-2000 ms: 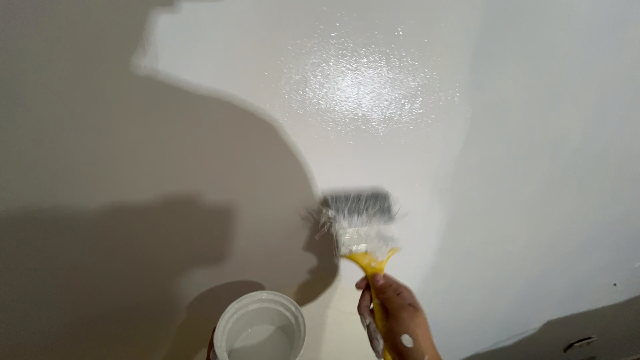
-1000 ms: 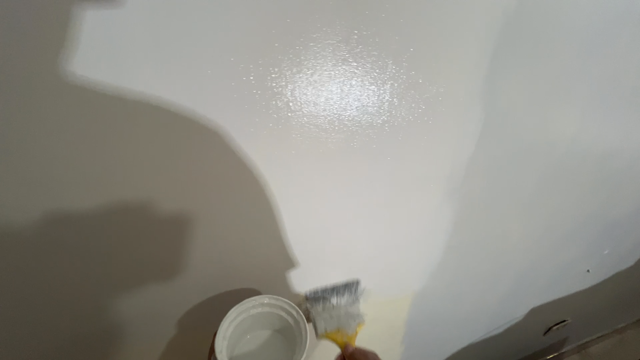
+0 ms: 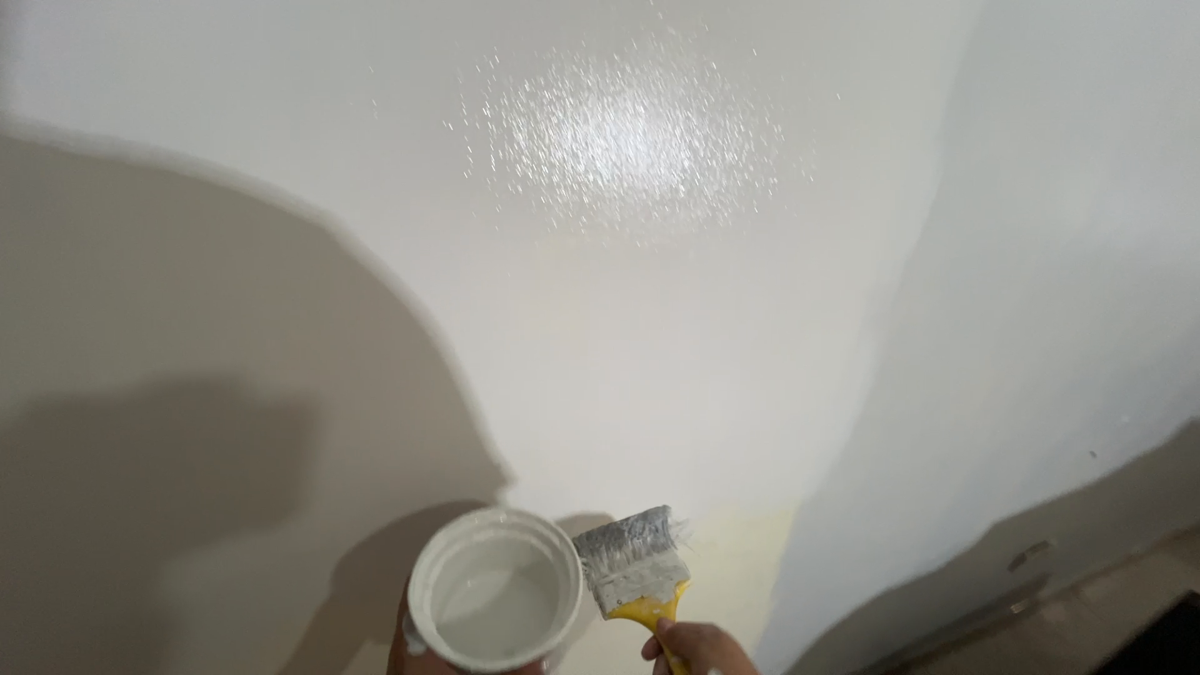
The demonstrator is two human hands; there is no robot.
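A wide paintbrush [image 3: 633,558] with a yellow handle and paint-coated bristles is gripped by my right hand [image 3: 698,649] at the bottom of the view. Its bristles point up and sit close to the right rim of a round white tub [image 3: 420,586], which contains white paint [image 3: 497,600]. My left hand [image 3: 412,647] supports the tub from its left side and below, mostly hidden by it. Behind both stretches a wall [image 3: 656,375] with a wet, glossy patch of pale paint near the top.
A yellowish area [image 3: 741,553] of wall shows right of the brush, and a bluish-grey area [image 3: 1059,309] lies along the right. Shadows cover the left. At lower right are the wall's lower edge, the floor [image 3: 1097,600] and a dark object [image 3: 1162,637].
My right hand has brought the brush down from the wall to beside the tub. The view has shifted somewhat.
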